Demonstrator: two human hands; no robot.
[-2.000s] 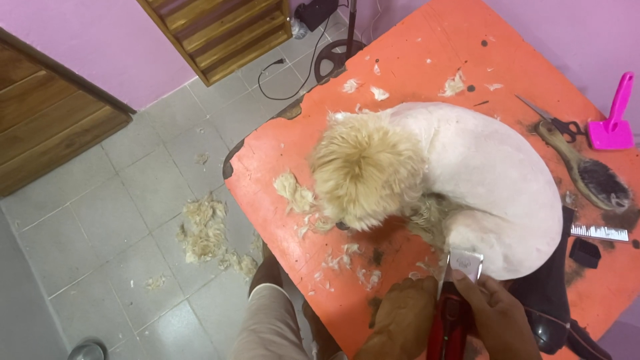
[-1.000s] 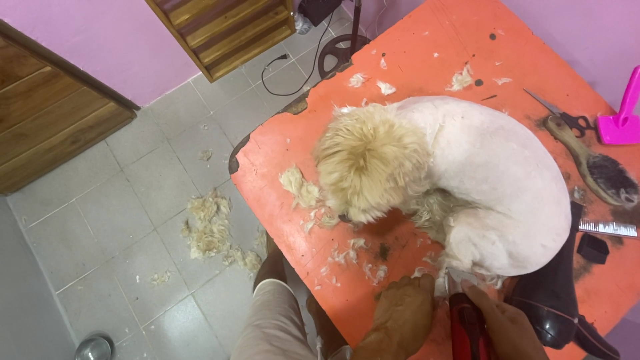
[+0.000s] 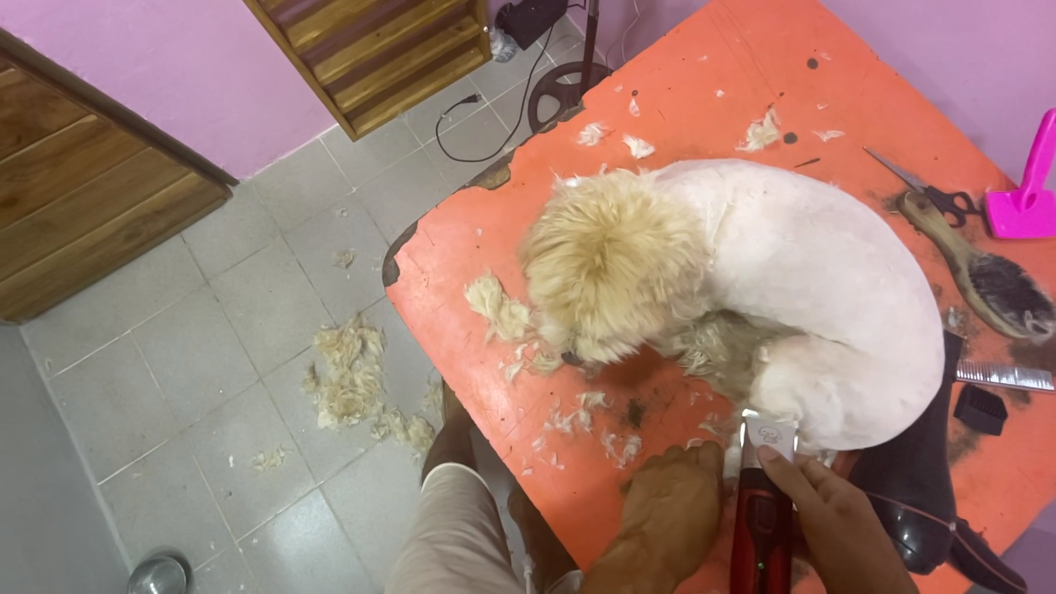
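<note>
A dog with a closely clipped body and a fluffy cream head lies curled on the orange table. In my right hand is a red pet clipper, its silver blade end against the dog's hind leg. My left hand is beside the clipper, its fingers bent at the dog's lower leg or paw, which is mostly hidden. Tufts of cut hair lie in front of the dog's muzzle.
At the right lie scissors, a wooden-handled brush, a pink slicker brush, a metal comb, a black clipper guard and a black dryer. Cut hair and a metal bowl are on the tiled floor; a cord lies behind.
The clipper, tilted over the hind leg two seconds ago, dipped lower one second ago and now stands upright against the leg. The dog remains curled in place.
</note>
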